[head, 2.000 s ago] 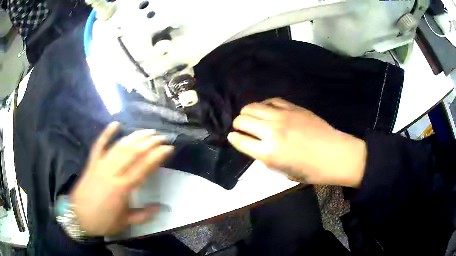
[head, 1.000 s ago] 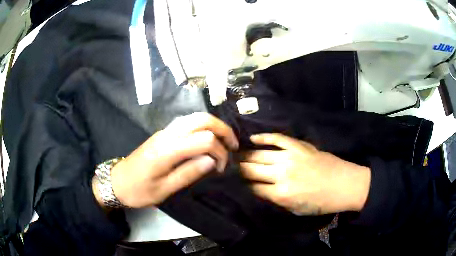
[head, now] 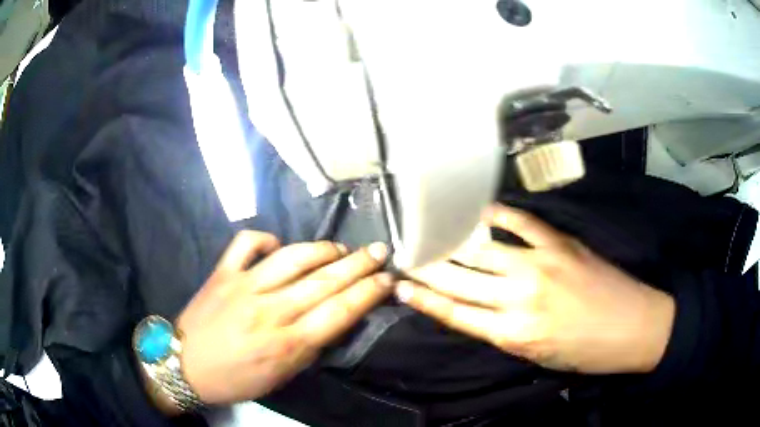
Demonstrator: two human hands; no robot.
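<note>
A dark denim garment (head: 100, 192) covers most of the white machine table. The white sewing machine head (head: 450, 92) fills the upper middle, close to the camera. My left hand (head: 287, 317) lies on the cloth left of the needle area, fingers extended and close together. My right hand (head: 542, 292) lies on the cloth at the right, its fingertips near my left fingertips below the machine head. Both hands press a dark cloth edge there. The needle tip and presser foot are mostly hidden. Whether the fingers pinch the cloth is unclear.
A lit white lamp paddle (head: 221, 142) on a blue tube hangs left of the head. A cream ribbed knob (head: 551, 164) sticks out at the head's right side. Part of the white table (head: 267, 417) shows at the bottom edge.
The view has moved closer to the machine head. My left hand has come from the left onto the cloth, and both hands' fingertips now meet near the needle. The cloth's front part has shifted.
</note>
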